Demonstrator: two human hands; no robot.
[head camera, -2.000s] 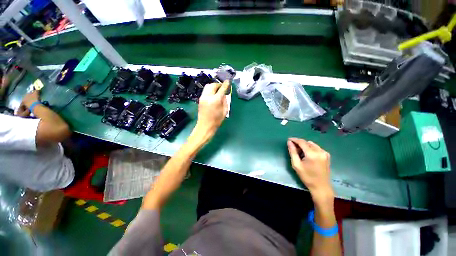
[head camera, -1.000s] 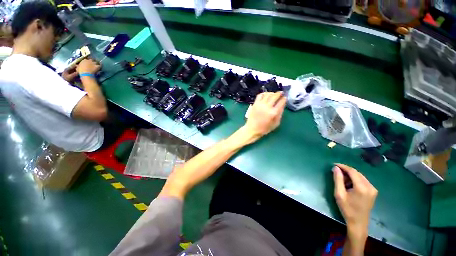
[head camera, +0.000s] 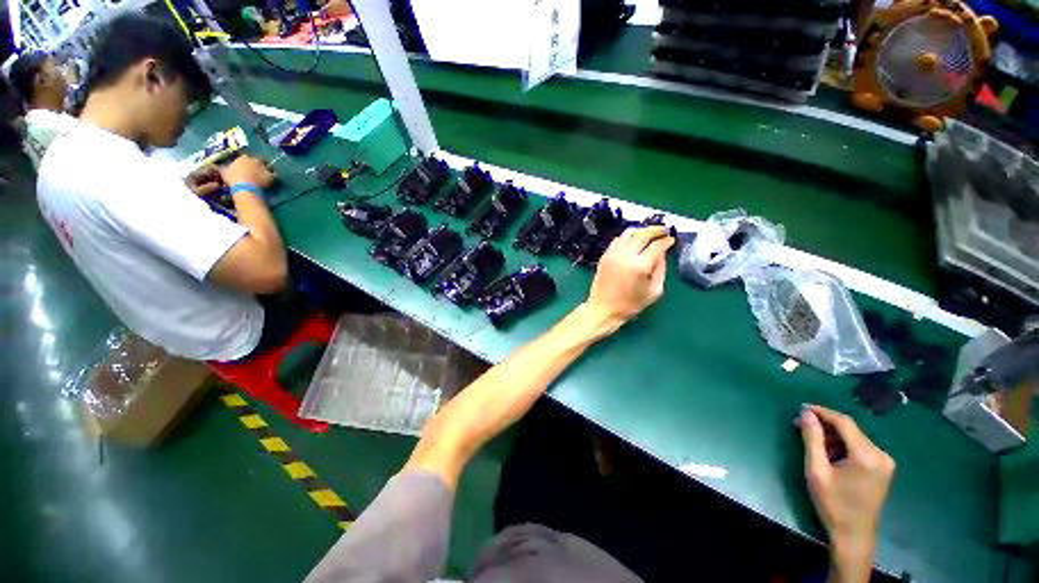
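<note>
Black glossy housings (head camera: 516, 293) stand in two rows on the green bench, some with thin wires. My left hand (head camera: 630, 273) is at the right end of the back row. Its bent fingertips are closed on the edge of a black housing (head camera: 652, 223), partly hidden by the hand. My right hand (head camera: 849, 467) is low over the bench at the right, thumb and fingers curled close together. A dark spot shows between them; I cannot tell if it is a small part or shadow.
Clear plastic bags (head camera: 807, 319) lie right of my left hand, beside small black parts (head camera: 900, 359) and an open carton (head camera: 982, 393). A seated person (head camera: 148, 228) works at the left. A clear tray (head camera: 382, 376) lies below the bench edge by a red stool.
The view has turned left, so the bench things sit further right and the neighbouring worker shows more fully. My left hand stays by the back row's right end; my right hand remains curled.
</note>
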